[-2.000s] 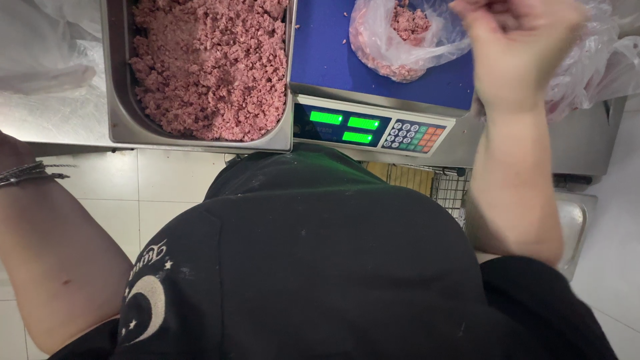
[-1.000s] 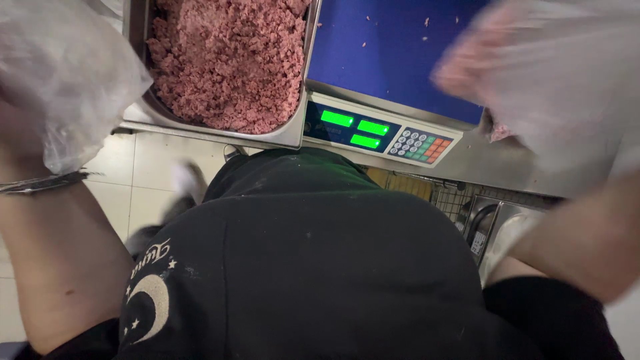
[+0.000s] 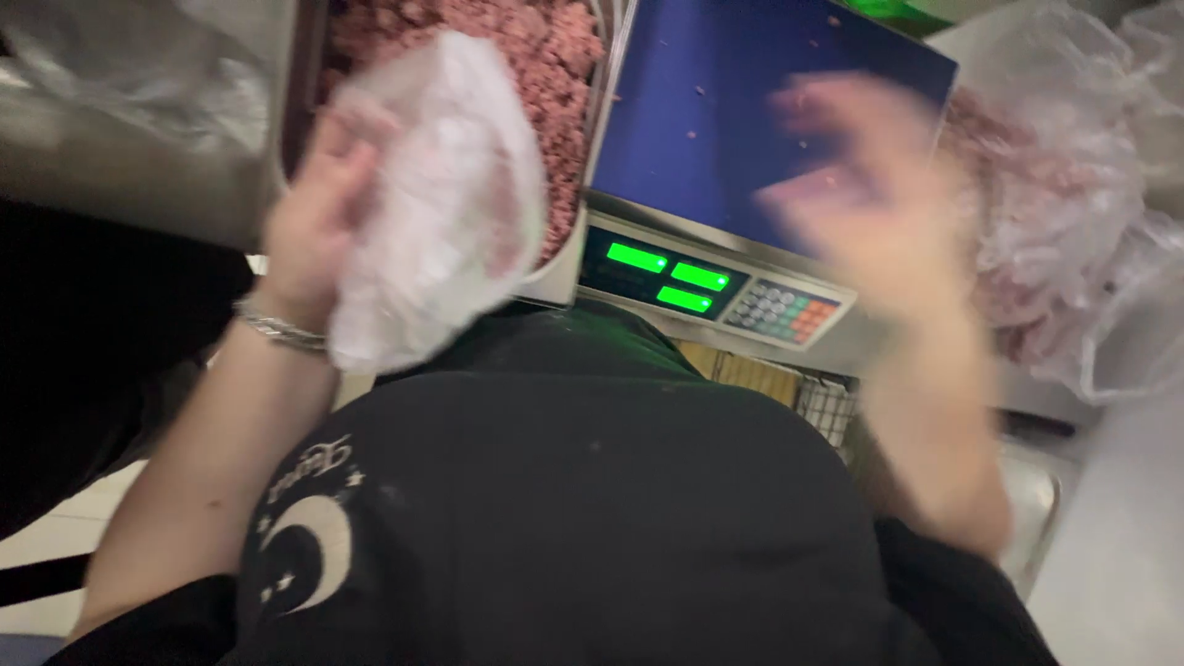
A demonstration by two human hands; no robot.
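My left hand (image 3: 324, 199), with a bracelet at the wrist, holds a thin whitish plastic bag (image 3: 439, 213) over the near part of a steel pan. Ground meat (image 3: 560, 55) lies in that pan. Whether the bag contains anything is unclear. My right hand (image 3: 832, 157) is blurred by motion, with fingers spread and no object visible in it, above the blue platform (image 3: 675, 92) of a digital scale. Small crumbs of meat dot the platform. The scale's panel (image 3: 712, 282) shows green lit displays and a keypad.
Clear bags of pinkish meat (image 3: 1045, 203) are piled right of the scale. Clear plastic (image 3: 157, 83) lies on the steel counter (image 3: 120, 157) at left. Someone in dark clothing (image 3: 92, 342) is close by on the left. Below the counter is a wire basket (image 3: 826, 407).
The meat bag on the scale two seconds ago is off the platform. My left hand, with its bag, has come in from the left edge over the pan. My right hand no longer shows a bag.
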